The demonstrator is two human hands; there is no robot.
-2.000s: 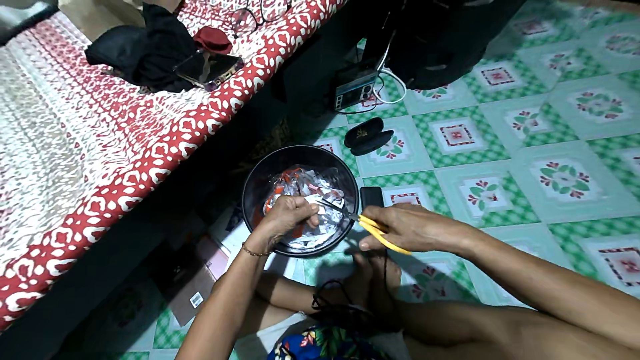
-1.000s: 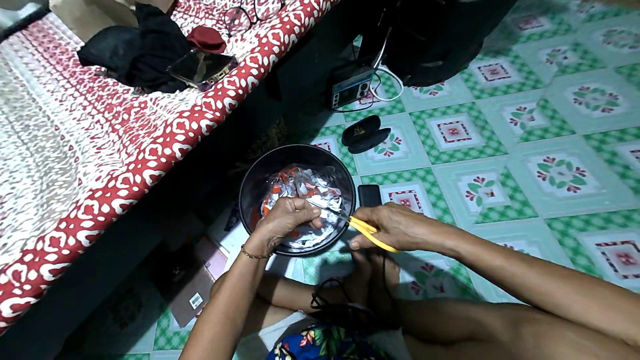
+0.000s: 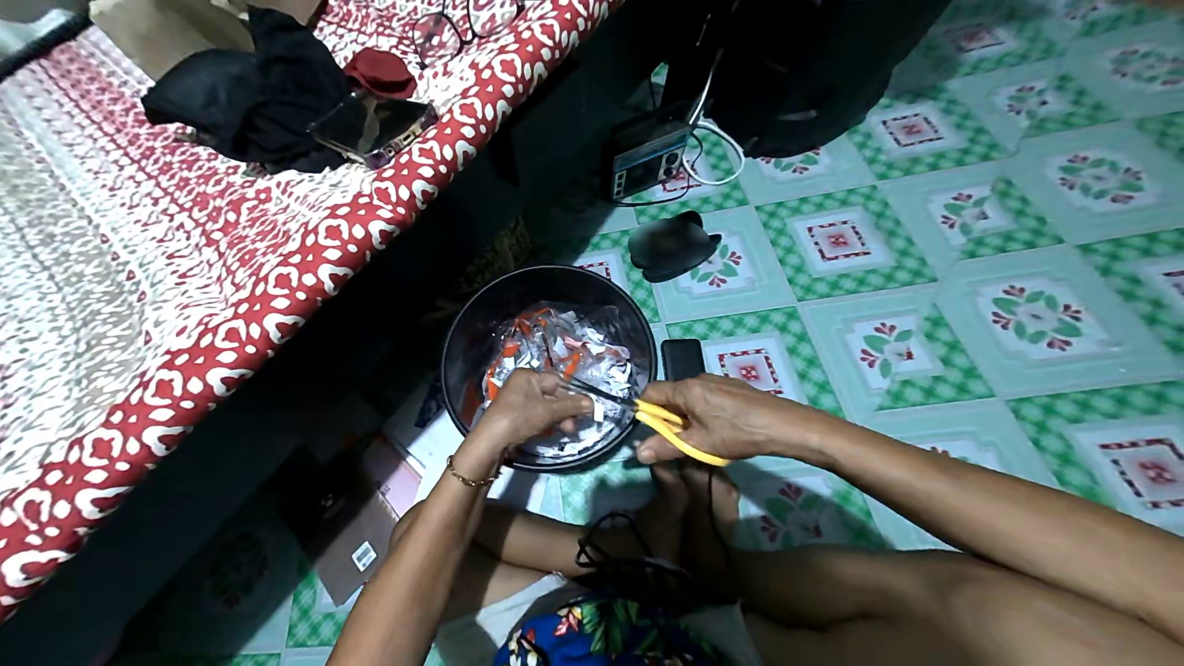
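My right hand [image 3: 708,418] is closed around the yellow handles of a pair of scissors [image 3: 661,424], whose dark blades point left over a round black basin [image 3: 455,370]. At the blade tips is my left hand [image 3: 536,407], its thumb and fingers pinched together above the basin. Whatever small piece it pinches is too hidden to make out. Inside the basin lie many cut scraps of silver, white and orange wrapper [image 3: 555,347], some of them clear plastic.
A bed with a red and white patterned cover [image 3: 370,217] stands at the left, bearing black cloth [image 3: 268,97] and eyeglasses [image 3: 462,32]. On the tiled floor are a black case [image 3: 673,248], a small radio-like device [image 3: 647,165], a black rectangular object [image 3: 682,359] and a brown folder [image 3: 356,546].
The scissors and my right hand have shifted slightly; the handles stood wider apart two seconds ago and are now closer together. My left hand stays over the basin.
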